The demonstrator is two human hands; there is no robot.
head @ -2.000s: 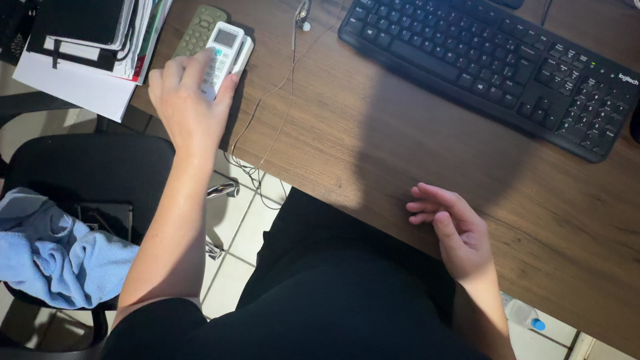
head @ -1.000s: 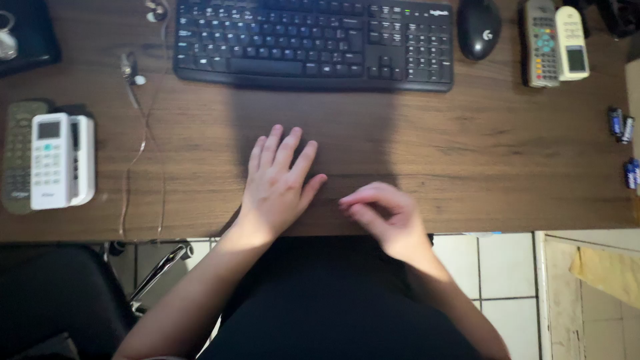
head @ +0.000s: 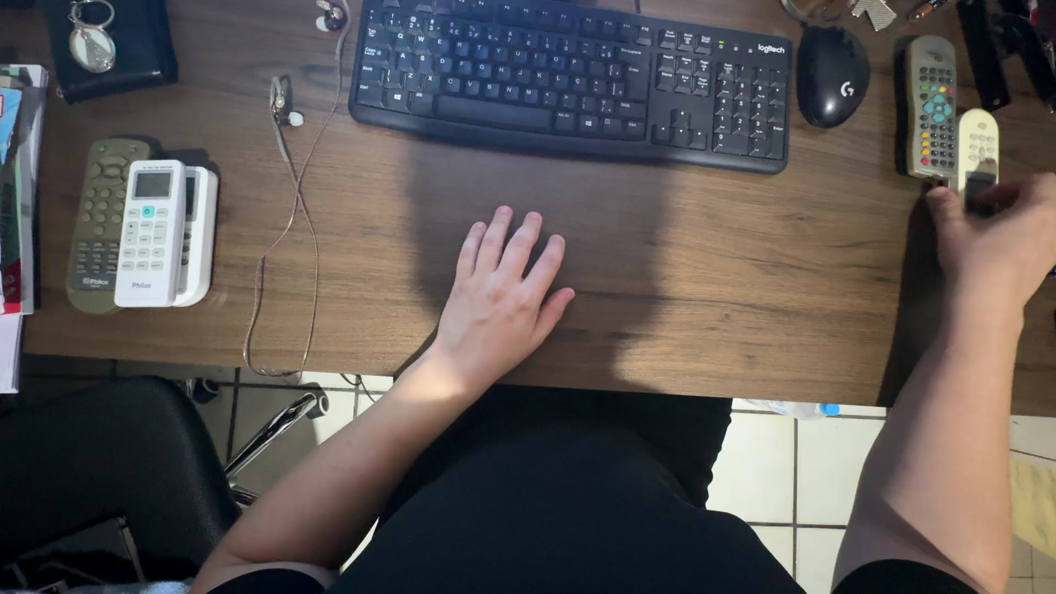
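My left hand (head: pixel 503 301) lies palm down on the wooden desk, fingers spread, holding nothing. At the right, my right hand (head: pixel 994 235) has its thumb and fingers around the lower end of a cream remote control (head: pixel 979 136), whose small screen is partly covered. A grey remote control with coloured buttons (head: pixel 933 107) lies against the cream one's left side. On the desk's left part, a white Philco air-conditioner remote (head: pixel 151 235) rests between an olive-grey Philco remote (head: pixel 99 219) and another white remote (head: pixel 200 239), overlapping both.
A black Logitech keyboard (head: pixel 569 87) and a black mouse (head: pixel 832 77) lie at the back. Tangled earphones (head: pixel 301 198) sit left of my left hand. A black case (head: pixel 115 49) with a key ring (head: pixel 92 45) and papers (head: pixel 21 190) occupy the left. A black chair (head: pixel 107 470) stands below.
My right hand has moved right from near the desk's front edge to the cream remote. My left hand, on the white remotes two seconds ago, now rests at the desk's middle.
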